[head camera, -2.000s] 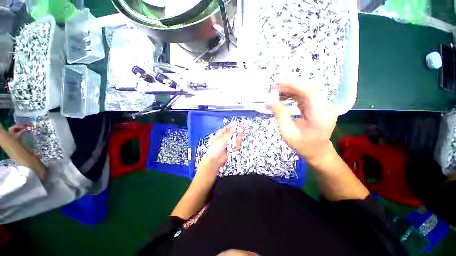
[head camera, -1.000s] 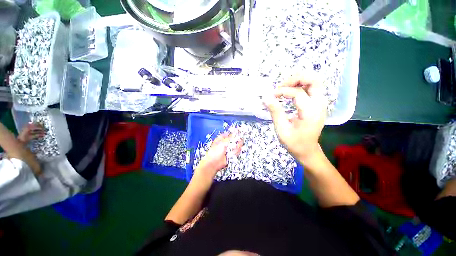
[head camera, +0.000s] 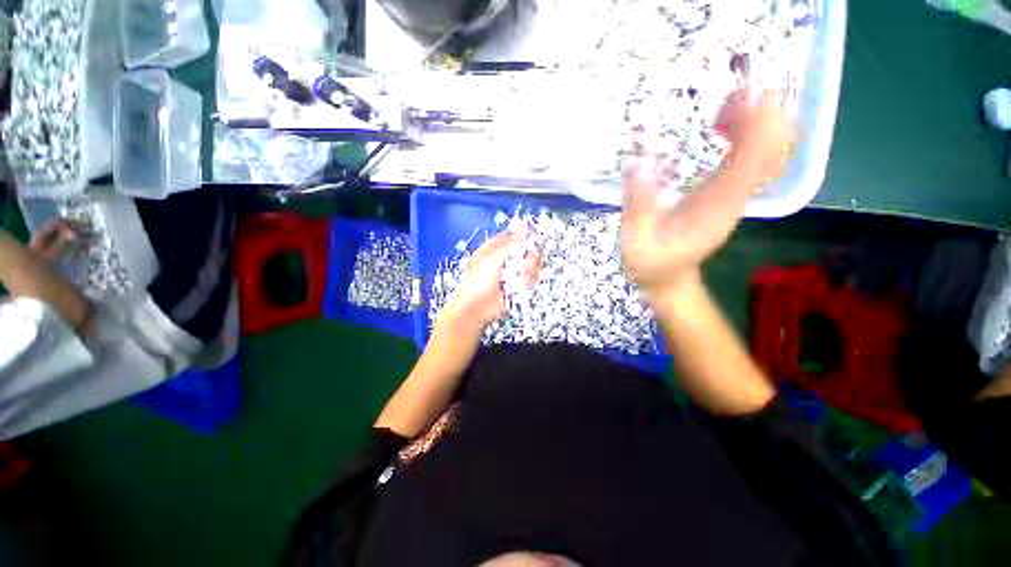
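The blue parts bin (head camera: 436, 207) lies at my lap, full of small white-and-silver workpieces (head camera: 588, 277). My left hand (head camera: 488, 277) rests over the left part of this bin, with workpieces at its fingers; whether it grips any is unclear. My right hand (head camera: 704, 205) is blurred, over the front of the large clear tub (head camera: 820, 144), with thumb and fingers spread apart. I see nothing held in it. The bright metal fixture (head camera: 443, 127) with two dark knobs (head camera: 313, 91) is at the bench edge, left of my right hand.
A smaller blue bin (head camera: 383, 271) is left of the lap bin. Clear boxes (head camera: 159, 133) and a long parts tub (head camera: 50, 100) stand at the left. Red stools (head camera: 257, 271) are under the bench. Another person's arm (head camera: 44, 282) is at the far left.
The view has shifted, so the bench sits higher in the picture. My right hand has opened and moved right from the fixture's end over the clear tub. My left hand stays over the bin.
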